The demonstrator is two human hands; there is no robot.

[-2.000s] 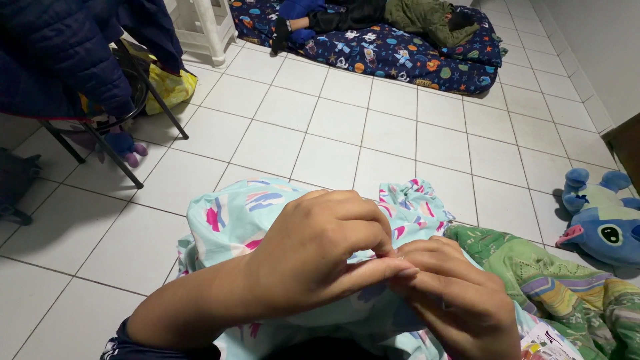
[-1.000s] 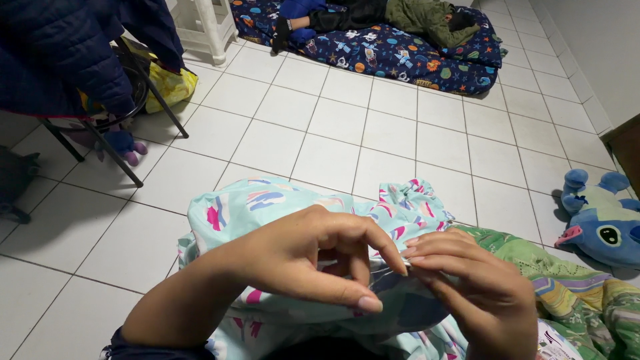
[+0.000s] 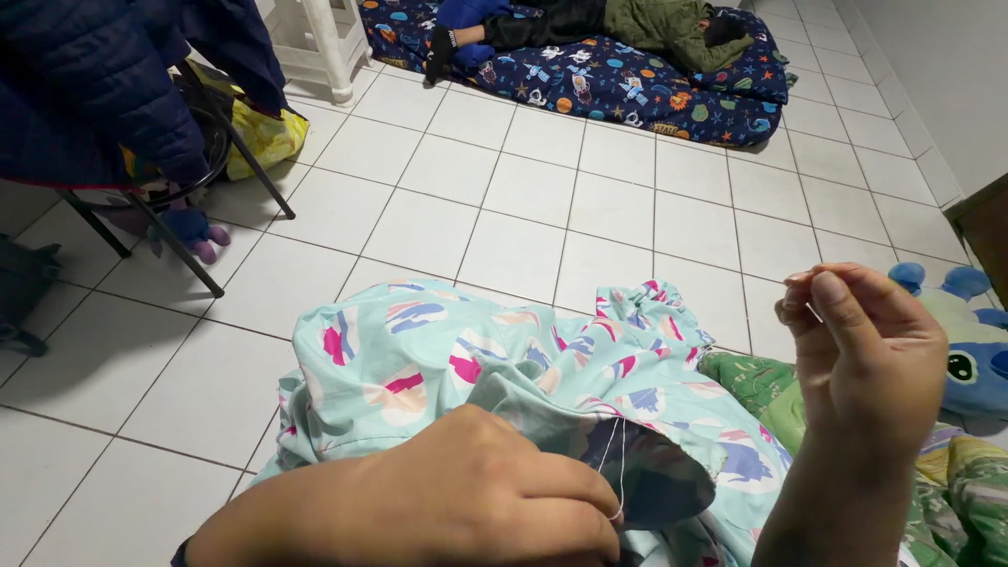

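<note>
Across my lap lies a light aqua printed cloth [image 3: 441, 346] with pink and blue patches; its rim folds back round a dark opening. My left hand [image 3: 504, 496] is low over the cloth, fingers closed at the opening. A thin white thread [image 3: 623, 465] runs from the cloth's rim to those fingertips. Up and to the right, my right hand [image 3: 858, 339] is raised off the cloth, thumb and index finger pinched together; whatever may be between them is too small to make out.
A person [image 3: 661, 31] lies on a navy printed mattress [image 3: 583, 87] at the back. To the left are a chair [image 3: 177, 244] with a dark jacket [image 3: 87, 87], a yellow bag [image 3: 276, 142] and a white plastic rack [image 3: 331, 55]. A blue plush toy [image 3: 976, 370] and green fabric [image 3: 740, 386] are at the right.
My hands were together over the cloth; my right hand has moved up and right, away from my left. My left hand has moved lower, and its fingers have closed near the cloth's opening.
</note>
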